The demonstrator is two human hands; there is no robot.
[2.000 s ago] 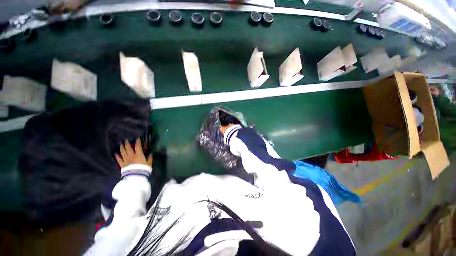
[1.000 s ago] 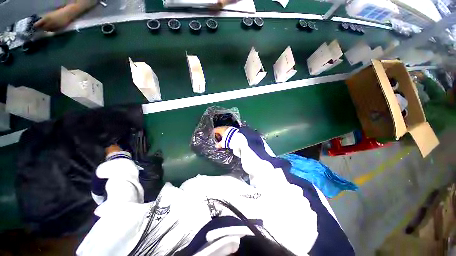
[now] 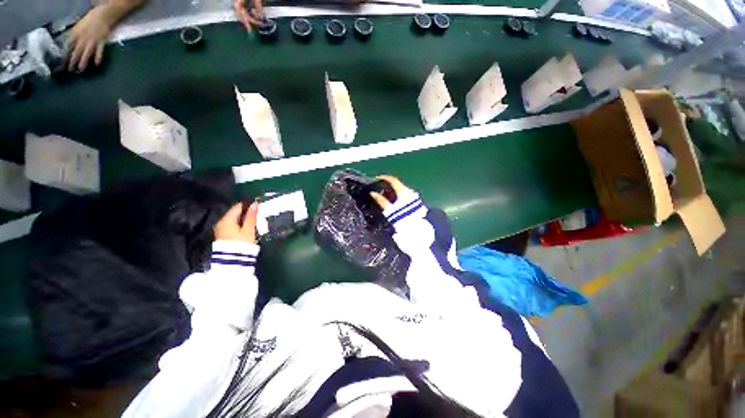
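My left hand holds an accessory pack, white with a dark panel, by its left end, beside the big black sack. The thin black poly bag lies open on the belt in front of me. My right hand is at the bag's mouth, its fingers curled on a small black part that is mostly hidden. White open cartons stand in a row beyond the white line.
The green conveyor belt runs across. Black round parts stand on the far side, where another person's hands reach in. A brown corrugated carton stands at right. A blue plastic bag and a red item are at the belt's near edge.
My left hand has come out of the black sack, now with the white and dark pack. My right hand has risen to the poly bag's mouth. Another person's hand has reached the round parts.
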